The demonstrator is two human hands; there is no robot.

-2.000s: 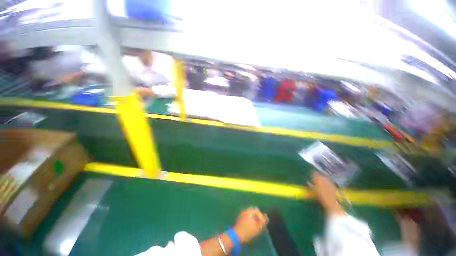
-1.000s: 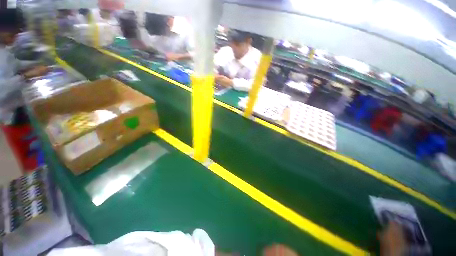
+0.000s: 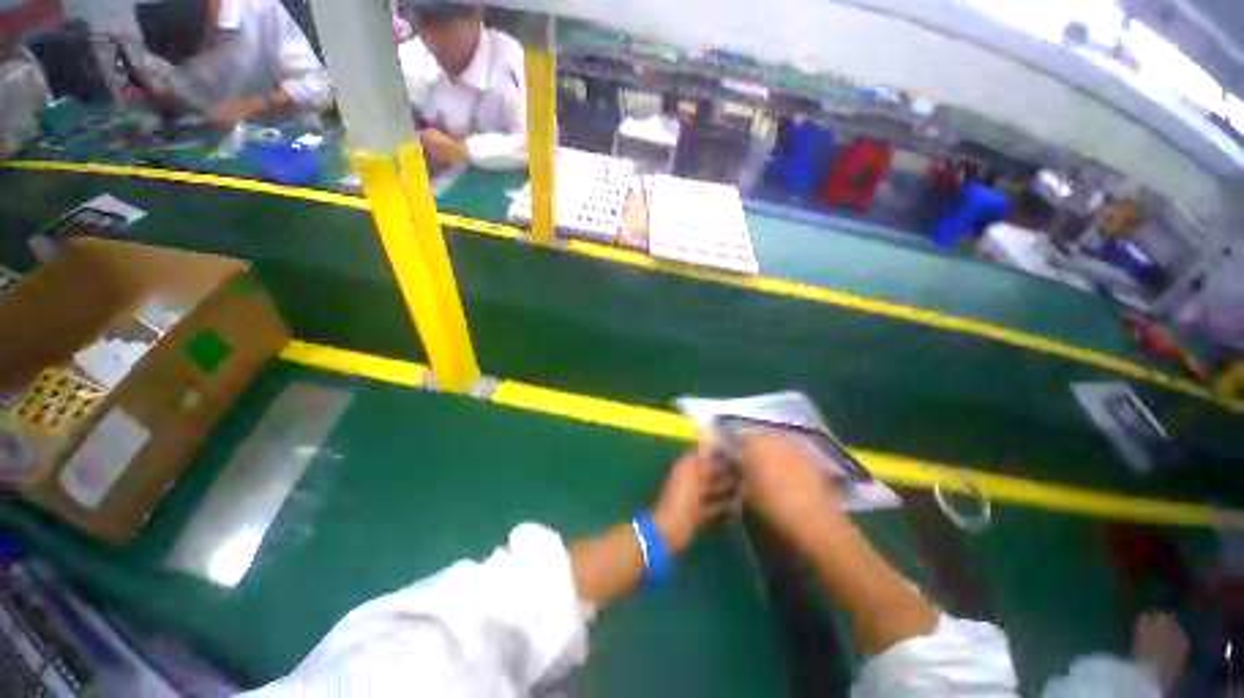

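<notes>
A dark-rimmed tablet housing (image 3: 835, 447) lies on a silvery-white sheet (image 3: 873, 495), slanted over the near yellow rail. My right hand (image 3: 787, 477) is on the near left part of the housing and covers it; its fingertips are blurred, but it appears to grip the unit. My left hand (image 3: 693, 494), with a blue strap on the wrist, is curled at the sheet's left corner, close beside my right hand. Whether it holds anything is hidden by blur. A dark strip (image 3: 805, 620) lies on the bench under my right forearm.
An open cardboard box (image 3: 164, 423) stands at the left, with a clear film sheet (image 3: 259, 477) beside it. A yellow post (image 3: 420, 273) rises from the near rail (image 3: 600, 409). A pale ring (image 3: 962, 501) is by the rail. Another unit (image 3: 1126, 423) lies on the belt. A neighbour's hand (image 3: 1160, 648) is lower right.
The view swung left and then back right. The unit my right hand reached on the belt is now over the near rail, close to my left hand. My hands have come together.
</notes>
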